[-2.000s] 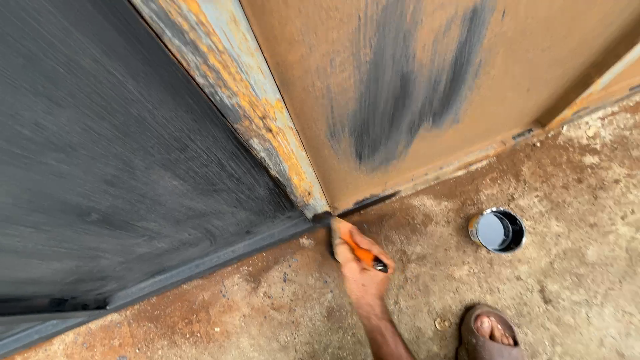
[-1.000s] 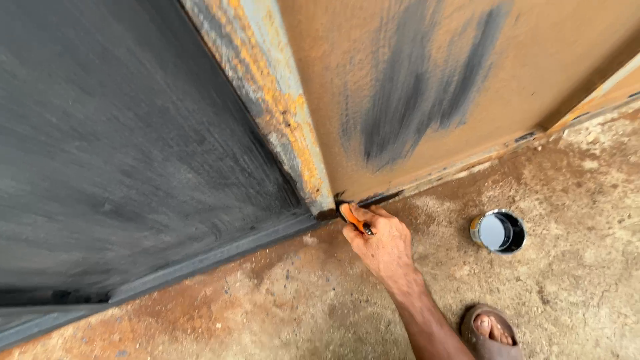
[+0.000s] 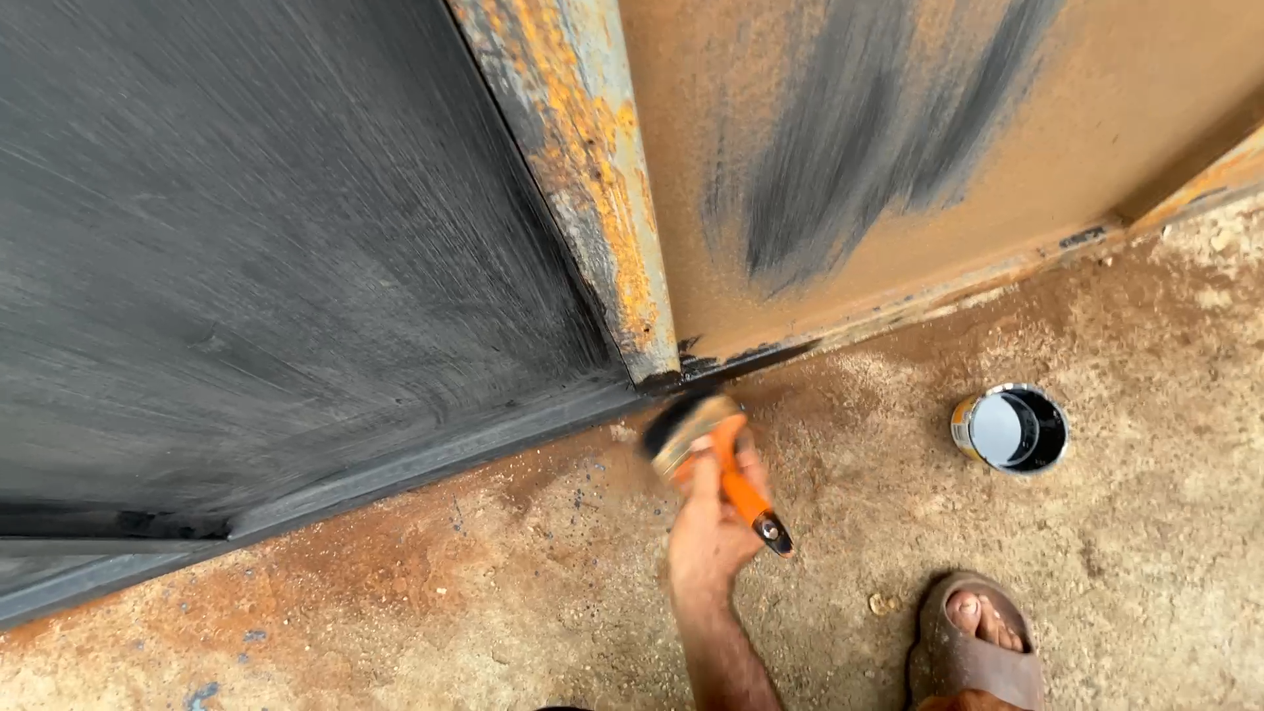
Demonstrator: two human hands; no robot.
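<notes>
My right hand (image 3: 713, 528) grips the orange handle of a paintbrush (image 3: 736, 474). The brush's dark, blurred bristles lie just below the foot of a metal upright (image 3: 602, 188) with worn grey and orange-yellow paint; whether they touch it I cannot tell. Left of the upright is a black-painted panel (image 3: 286, 217), with a dark bottom rail (image 3: 434, 449) along its lower edge. On its right stands a brown panel (image 3: 987, 237) with streaks of dark paint and a black-coated stretch along its bottom edge. My left hand is out of view.
An open paint can (image 3: 1009, 430) with dark paint inside stands on the rough, stained ground (image 3: 839, 592), right of my hand. A foot in a brown sandal (image 3: 978, 642) is at the lower right. Another slanting frame member (image 3: 1200, 183) meets the brown panel's edge at the far right.
The brush has moved from the bottom corner of the brown panel back to the left, below the upright's foot. My right hand still holds it, with more of the handle showing.
</notes>
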